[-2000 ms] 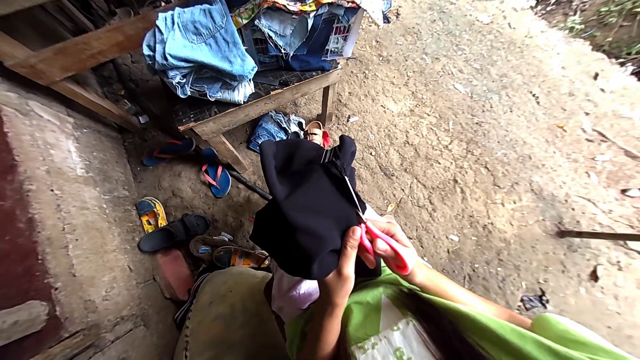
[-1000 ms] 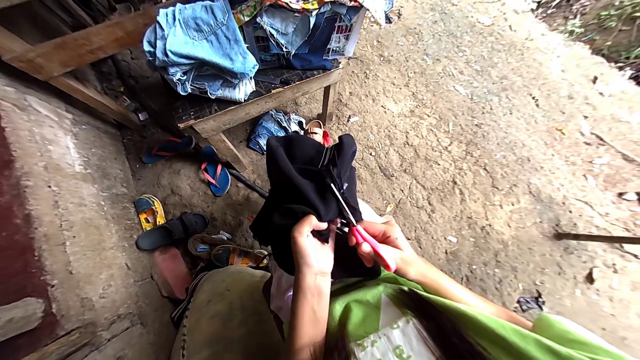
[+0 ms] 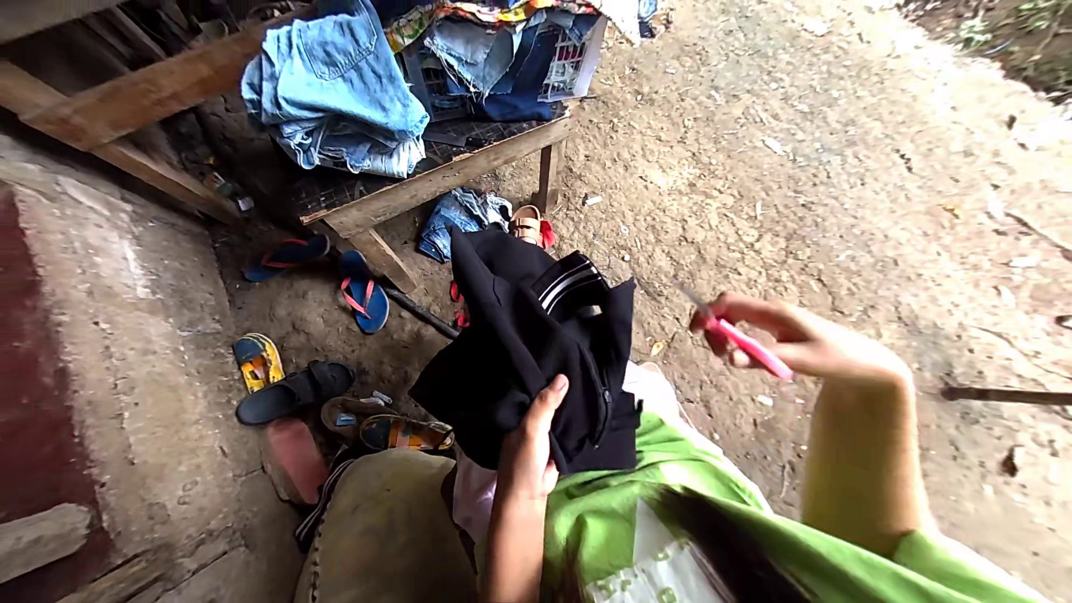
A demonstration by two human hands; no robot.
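Observation:
My left hand (image 3: 533,440) grips the lower part of a black cloth garment (image 3: 519,335), thumb on top and fingers hidden behind the folds. The garment has a band with white stripes (image 3: 569,283) near its upper side and a zipper (image 3: 605,398) at its right. Off to the right, apart from the cloth, my right hand (image 3: 770,331) holds scissors with pink handles (image 3: 754,347). Their blades point up and left and look blurred.
Folded light-blue jeans (image 3: 335,92) and a plastic crate (image 3: 578,63) with denim pieces rest on a wooden bench (image 3: 452,176). More denim (image 3: 461,219), blue flip-flops (image 3: 364,293) and a black sandal (image 3: 297,392) lie on the ground. A stick (image 3: 1005,395) is at the right.
My right hand has moved away from the garment to the right with the scissors. My left hand has shifted lower on the cloth, whose striped band now shows more.

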